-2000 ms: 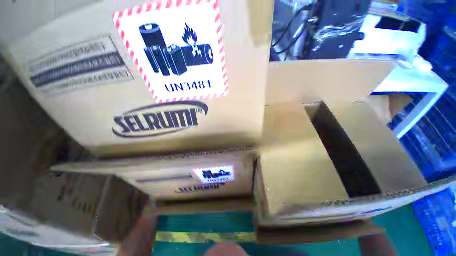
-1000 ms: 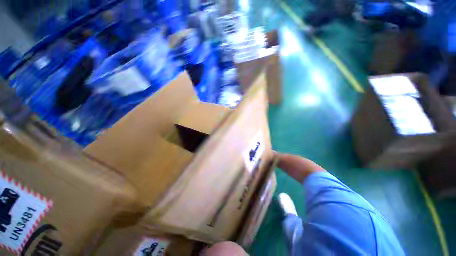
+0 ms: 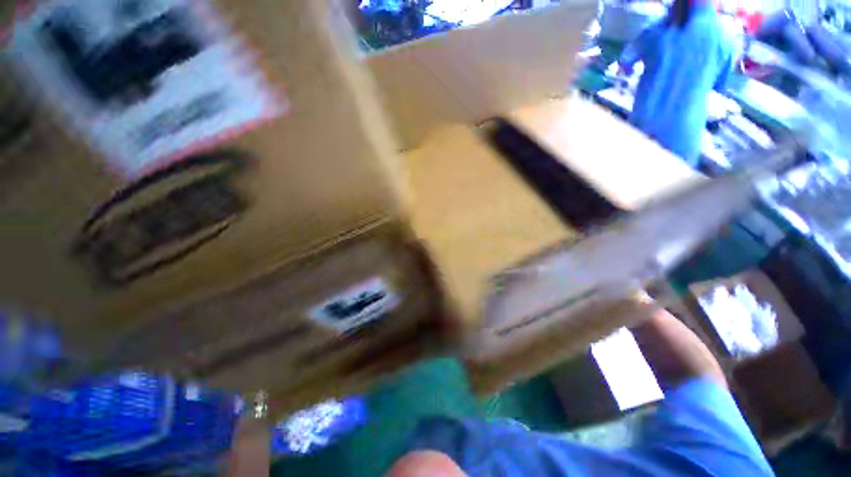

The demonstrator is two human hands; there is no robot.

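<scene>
A large brown shipping carton (image 3: 308, 200) with a blurred red-edged battery label and black oval print fills the left. Below it is a carton face with a smaller battery label (image 3: 355, 305). An open-flapped carton (image 3: 485, 200) adjoins on the right, a dark gap between its inner flaps. They are above the floor, close in front of me. My right hand (image 3: 655, 317) is at the open carton's lower right edge, fingers mostly hidden. My left hand is hidden; a blurred strip of my left forearm shows at the bottom, below the labelled carton.
A person in blue (image 3: 676, 79) is at a bench at the upper right. Open cartons with white contents (image 3: 737, 320) stand at the lower right on the green floor (image 3: 420, 396). Blue crates (image 3: 112, 419) are at the lower left.
The view has swung to the bench side, and the cartons have moved with me. The labelled carton fills more of the left. My right hand stays at the open carton's edge.
</scene>
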